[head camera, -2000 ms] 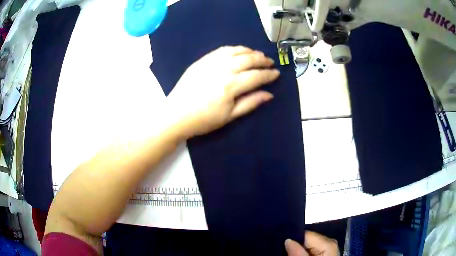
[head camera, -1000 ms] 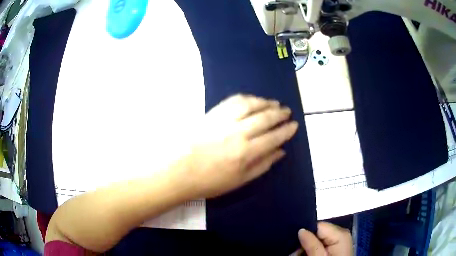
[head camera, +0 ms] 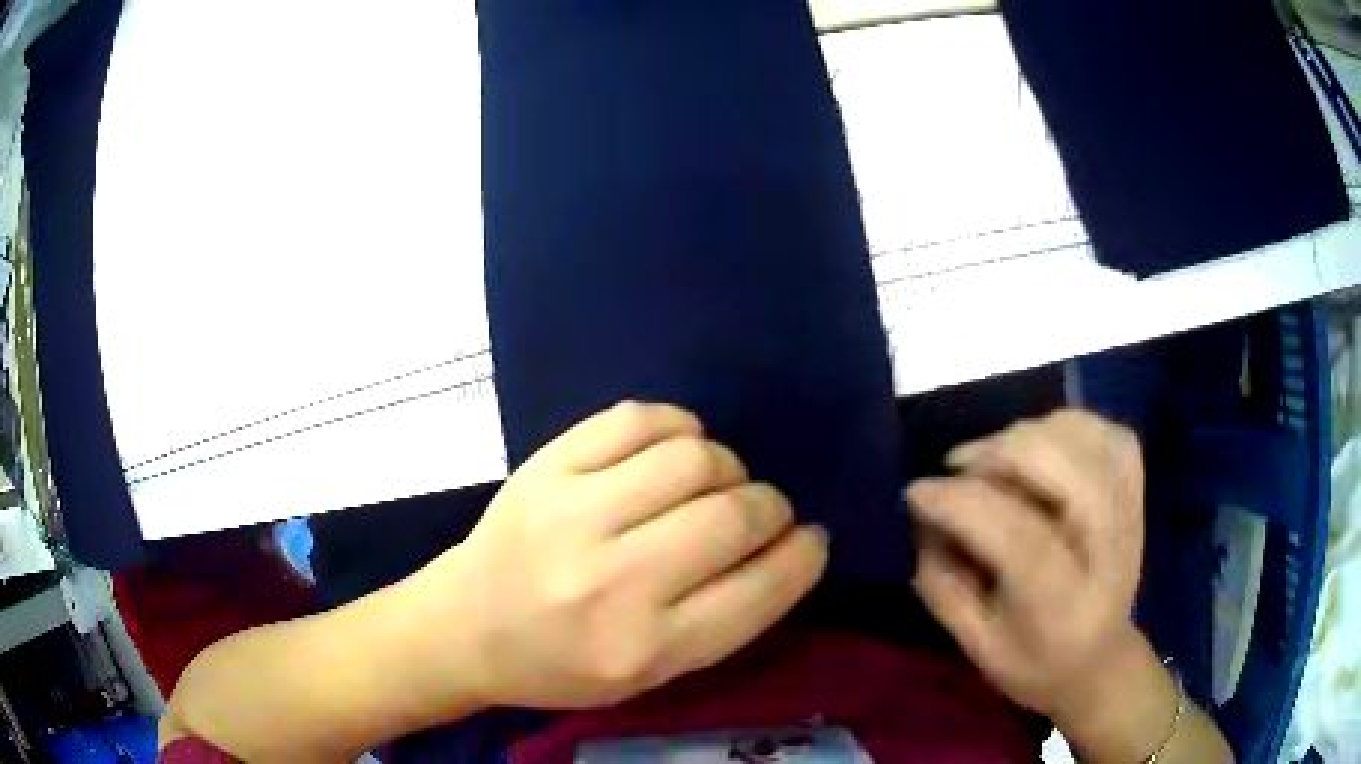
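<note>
A long navy cloth panel (head camera: 679, 224) runs from the top of the view down over the table's front edge. My left hand (head camera: 642, 560) is closed over the panel's lower left part, with its fingers curled on the cloth. My right hand (head camera: 1037, 545) is slightly blurred at the panel's lower right edge, fingers bent and thumb below; whether it pinches the cloth cannot be told. The panel's lower end is partly hidden by my left hand. The needle area is out of view.
Another navy panel (head camera: 1194, 135) lies at the right of the white table (head camera: 299, 254). A narrow navy strip (head camera: 67, 329) lies along the left edge. A blue plastic basket (head camera: 1269, 433) stands below the table at right.
The view has tilted down, so the machine head and blue object left the picture. My left hand has moved down the panel to beyond the table's front edge. My right hand's fingers have changed shape.
</note>
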